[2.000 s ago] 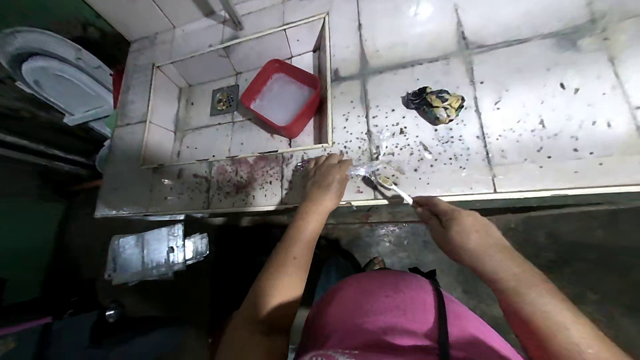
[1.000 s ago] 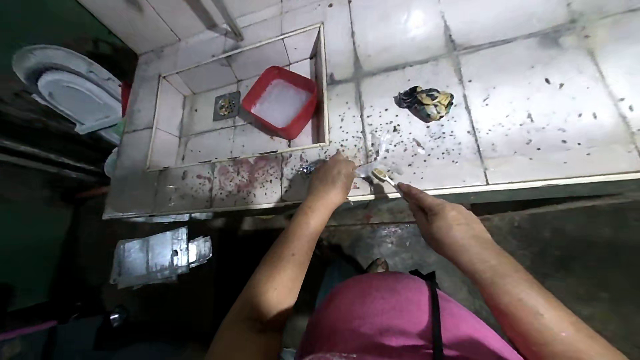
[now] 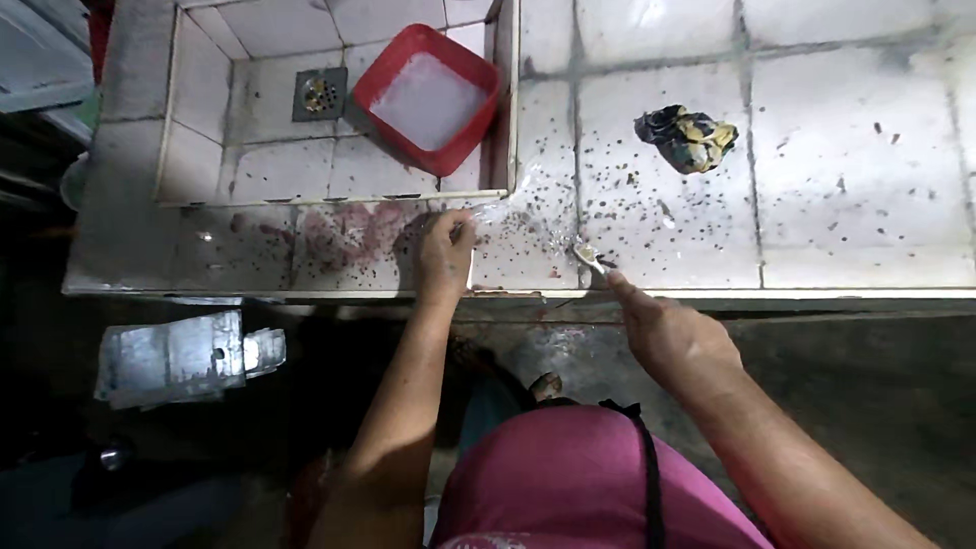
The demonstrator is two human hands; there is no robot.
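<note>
My left hand (image 3: 445, 255) pinches a piece of clear plastic film (image 3: 492, 213) over the counter strip below the basin's near right corner. In my right hand (image 3: 675, 332), at the counter's front edge, is the handle of a small pale spoon (image 3: 588, 255). Its bowl holds some light matter and lies over the tiles, right of the plastic. Dark specks are scattered over the white tiled counter (image 3: 671, 259) around both hands, and a reddish stain (image 3: 354, 232) spreads left of my left hand.
A red plastic tub (image 3: 435, 152) of whitish liquid stands in the tiled sink basin beside a metal drain grate (image 3: 320, 94). A crumpled dark and yellow wrapper (image 3: 690, 140) lies on the counter. Below the counter, at left, are stacked silvery flat pieces (image 3: 179, 358).
The plastic film, near the spoon before, is now farther from it, up by the basin's corner with my left hand. The view has shifted somewhat.
</note>
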